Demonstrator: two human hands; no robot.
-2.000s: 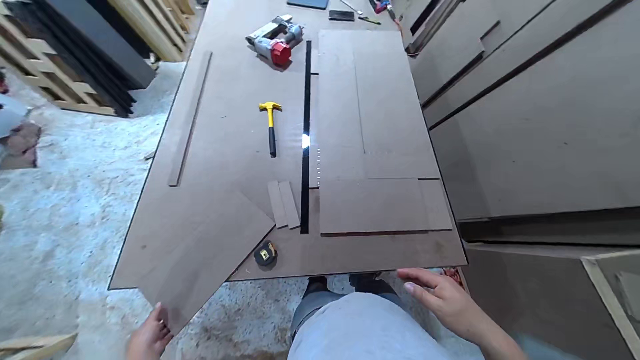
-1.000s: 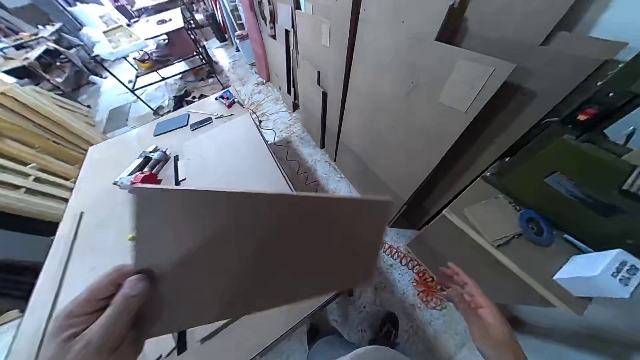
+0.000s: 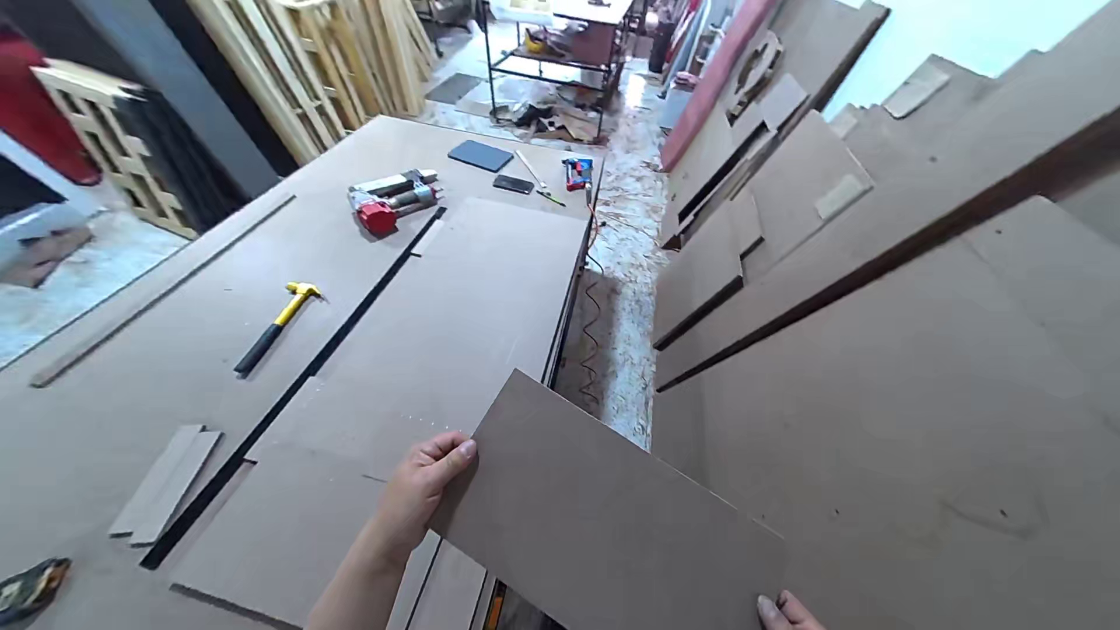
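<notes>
A rectangular grey-brown board [image 3: 612, 516] is held up at the table's right edge. My left hand [image 3: 429, 481] grips its left edge, thumb on top; my right hand [image 3: 787, 611], partly out of frame, grips its lower right corner. Beneath and beyond it, large flat panels [image 3: 499, 289] lie along the table beside a long black strip [image 3: 306, 376]. A claw hammer [image 3: 278, 328] with yellow head and black grip lies left of the strip. Two short board strips [image 3: 171, 486] rest nearer, and a tape measure [image 3: 33, 588] is at the lower left.
A red and grey pneumatic nailer [image 3: 394, 201], a dark tablet-like slab [image 3: 480, 156], a phone [image 3: 514, 184] and a blue-red tool [image 3: 577, 173] lie at the far end. A long thin strip [image 3: 166, 289] runs along the left. Large panels [image 3: 910, 402] lean at right; a coiled hose [image 3: 592, 324] hangs between.
Two seconds ago the board lay at the table's near left corner with my left hand at it. It is now raised on the right, and my right hand has taken hold of it too.
</notes>
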